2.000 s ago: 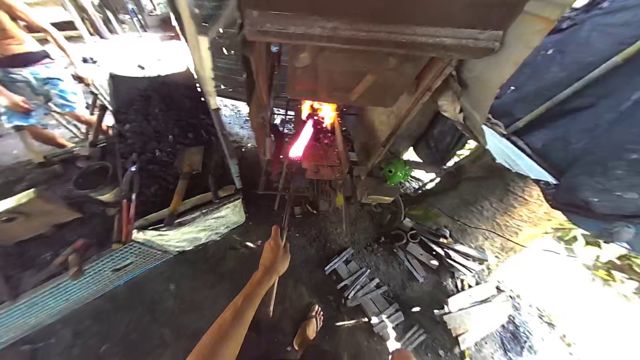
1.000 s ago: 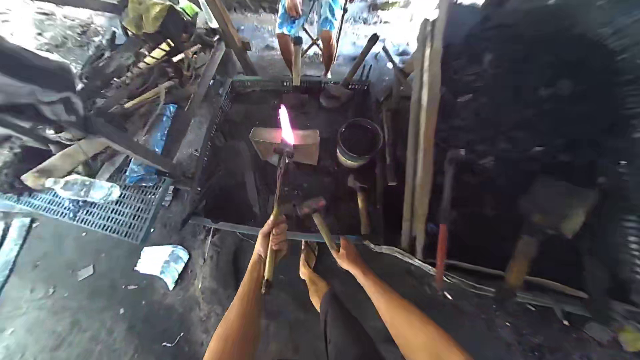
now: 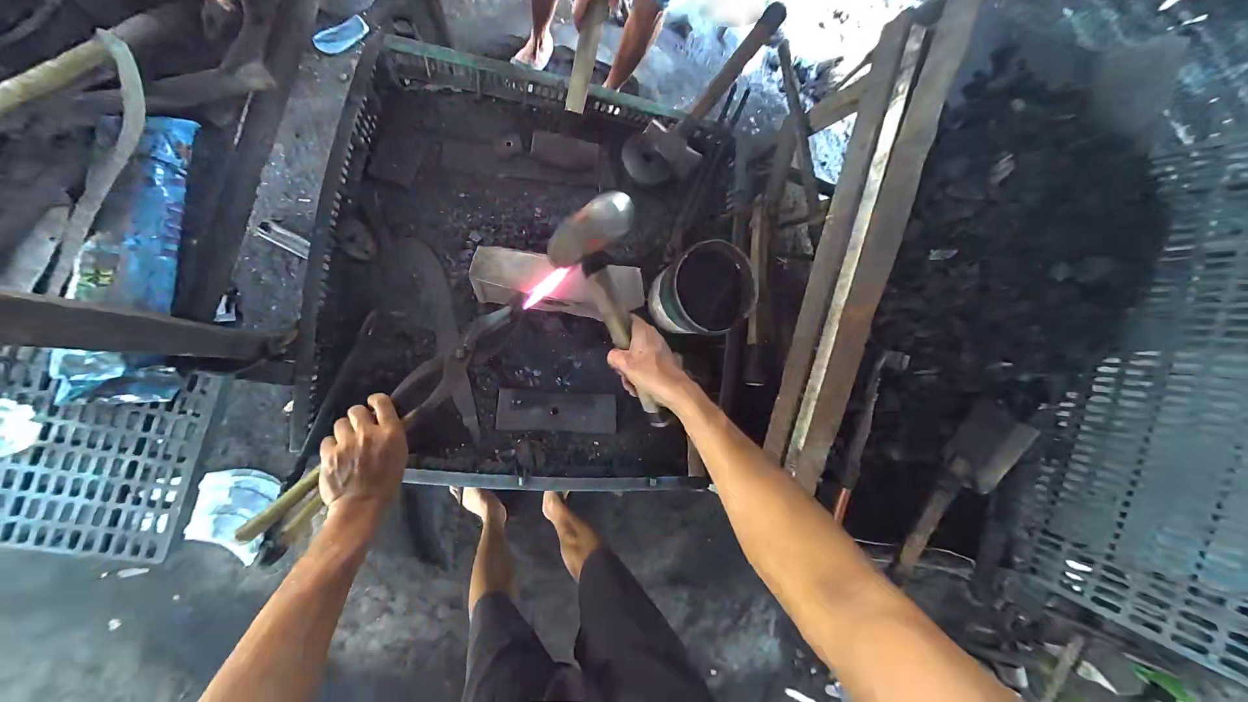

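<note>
My left hand (image 3: pixel 363 450) grips the handles of long blacksmith's tongs (image 3: pixel 456 356), whose jaws reach to a glowing hot metal piece (image 3: pixel 546 287). That piece lies at the top face of a steel anvil block (image 3: pixel 507 275). My right hand (image 3: pixel 647 363) is closed around the short wooden handle of a hammer (image 3: pixel 591 228). The hammer's rounded, shiny head is over the block, just above the glowing piece; whether they touch I cannot tell.
A bucket of dark liquid (image 3: pixel 712 288) stands right of the block. A flat metal plate (image 3: pixel 556 410) lies nearer me. Another person's feet (image 3: pixel 534 49) and a wooden handle (image 3: pixel 585 58) are beyond the far crate edge. A sledgehammer (image 3: pixel 665 151) leans at the back right. Charcoal (image 3: pixel 1014 224) lies right of wooden posts.
The glowing metal was at the fire, then upright over the block; now it slants low against it. My right hand has raised the hammer from the near edge to the block. The view has turned widely.
</note>
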